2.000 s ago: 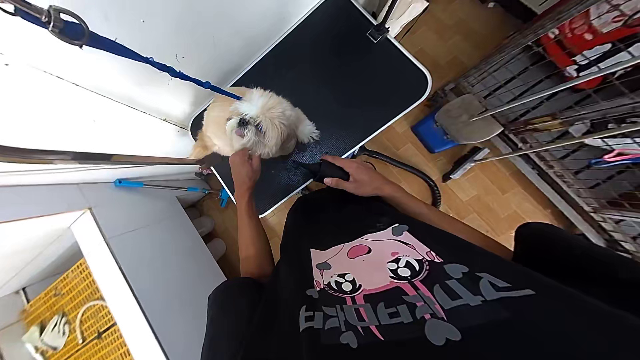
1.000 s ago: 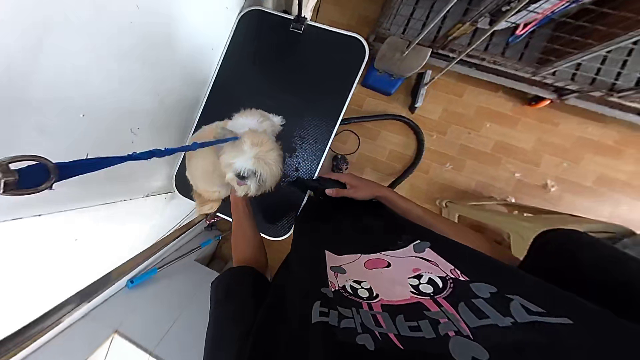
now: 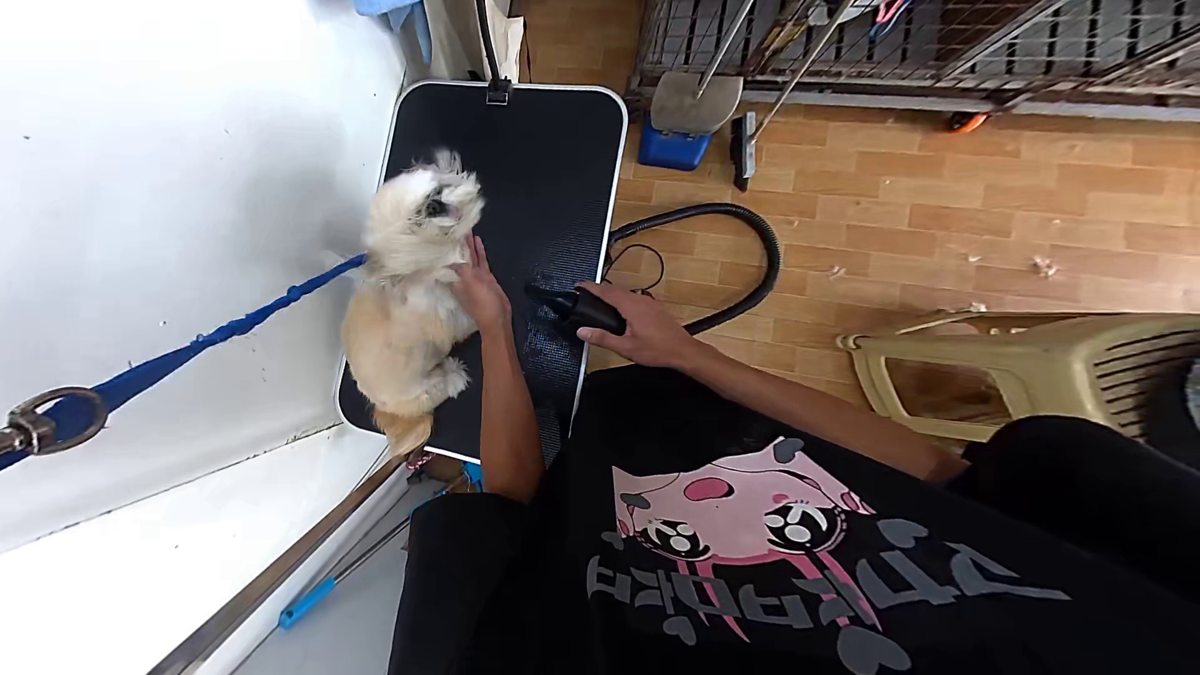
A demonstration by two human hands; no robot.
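A cream and tan long-haired dog (image 3: 403, 309) stands on the black grooming table (image 3: 553, 141), close to the white wall, its head toward the table's far end. A blue leash (image 3: 248, 323) runs from its neck to a metal clasp (image 3: 58, 420) at the left. My left hand (image 3: 483, 286) lies against the dog's chest and neck, fingers extended, the tips partly hidden in fur. My right hand (image 3: 633, 323) is closed around the black nozzle of a dryer hose (image 3: 586, 311), which points at the dog over wet-looking spots on the tabletop.
The black hose (image 3: 764, 253) curves over the wood-pattern floor right of the table. A blue dustpan (image 3: 673, 148) and a broom (image 3: 743, 150) lean by a wire cage (image 3: 844, 47). A beige plastic stool (image 3: 1012, 361) is at the right. A blue-handled tool (image 3: 307, 602) lies lower left.
The dog has turned its head toward the table's far end and now stands along the wall side. My left hand has moved from its face to its chest. The view has shifted.
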